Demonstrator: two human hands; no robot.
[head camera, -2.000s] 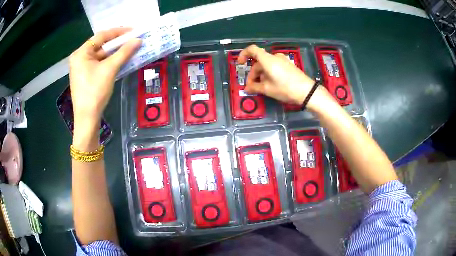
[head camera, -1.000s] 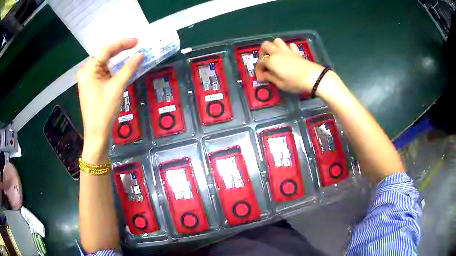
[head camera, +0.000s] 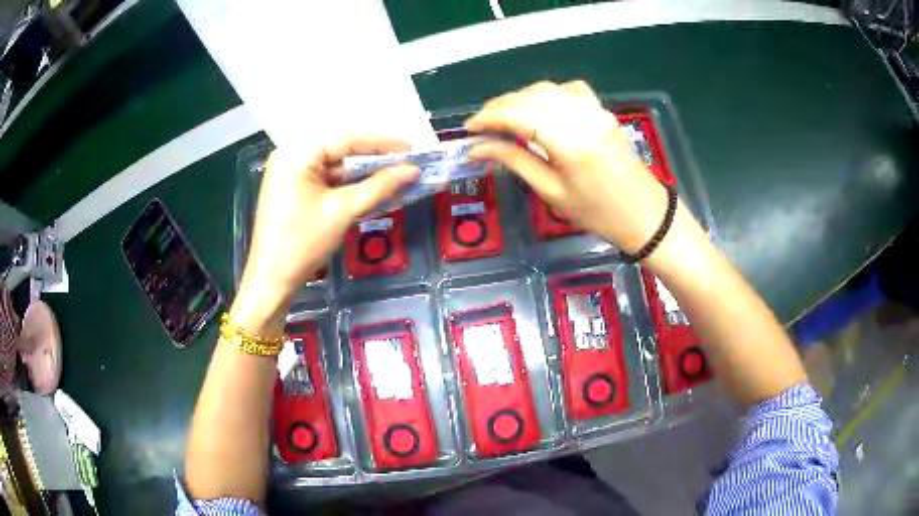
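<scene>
A clear blister tray lies in front of me with two rows of red housings, each with a black ring. My left hand grips the left part of the folded label sheet above the tray's back row. My right hand holds the sheet's right end between thumb and fingers. The sheet's folded edge shows bluish print, and its white length extends back over the bench. Small pale labels show on two back-row housings above the rings. The hands and sheet hide parts of the back row.
A smartphone with a dark screen lies left of the tray on the green bench. A pink rounded object and white items stand at the far left. A white strip edges the bench's back. Dark parts show at the top right corner.
My right hand has left the back-row housing and moved up and left to the sheet. My left hand has moved right with the sheet. The phone now shows fully.
</scene>
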